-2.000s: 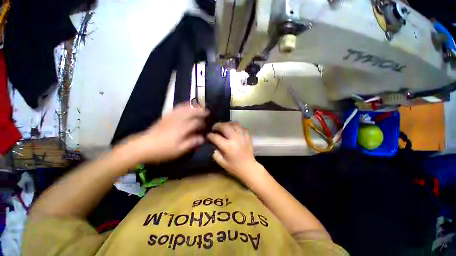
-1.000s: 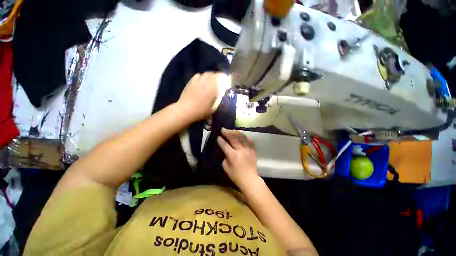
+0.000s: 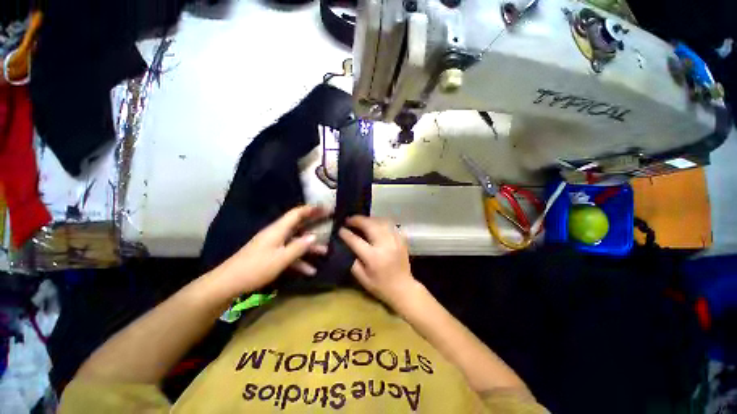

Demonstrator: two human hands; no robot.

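Observation:
A black band (image 3: 354, 166) runs from under the needle area of the off-white sewing machine (image 3: 533, 89) down towards me. A black cut piece (image 3: 263, 174) lies curved on the table to its left and joins the dark cloth near my body. My right hand (image 3: 383, 257) rests on the band's right edge, thumb and fingers gripping it. My left hand (image 3: 283, 247) lies on the black cloth left of the band, fingers bent and slightly spread; whether it pinches cloth is unclear. The presser foot (image 3: 368, 121) is at the band's top end.
Scissors (image 3: 505, 212) with orange-yellow and red handles lie right of the needle. Beyond are a blue bin (image 3: 620, 218) holding a green-yellow round object (image 3: 588, 224) and an orange-brown card (image 3: 675, 209). Black cloth (image 3: 77, 89) and red fabric (image 3: 23, 162) lie far left.
My left hand has come back from beside the needle area towards my body. The band now lies straighter, with the black piece spread to its left. My right hand stays at the band's right edge.

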